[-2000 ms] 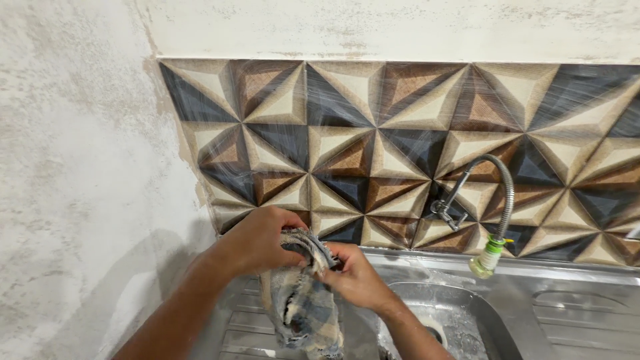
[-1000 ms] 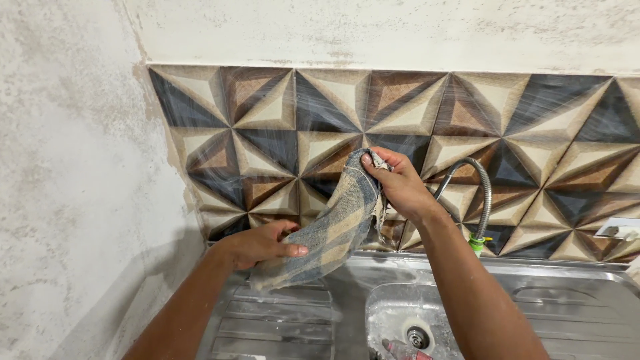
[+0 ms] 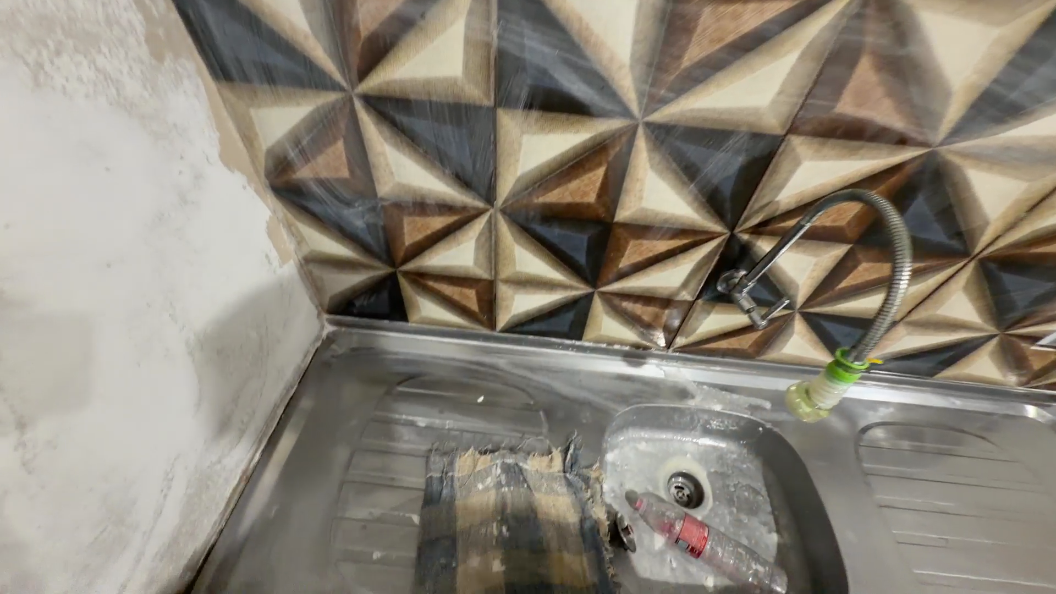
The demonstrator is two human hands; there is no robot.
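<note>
Neither of my hands shows in the frame of now. A frayed plaid cloth [image 3: 511, 520] in dark blue and tan spreads over the left ribbed drainboard of the stainless steel sink unit [image 3: 363, 388], its right edge beside the basin; its lower part runs out of view. Inside the sink basin [image 3: 734, 462] a clear plastic bottle [image 3: 701, 536] with a red label lies on its side, just below the round drain strainer [image 3: 685, 490]. What touches the cloth's lower end is hidden.
A wall tap [image 3: 755, 289] with a flexible metal spout [image 3: 899, 247] and a green-collared nozzle [image 3: 825, 388] hangs over the basin's right side. Geometric patterned tiles [image 3: 569, 181] cover the back wall; a rough plastered wall [image 3: 124, 289] borders the left side. Another ribbed drainboard [image 3: 965, 495] lies at right.
Both hands held the cloth up before the tiles a second ago; now it lies on the left drainboard and the hands are out of view. The view has tilted down.
</note>
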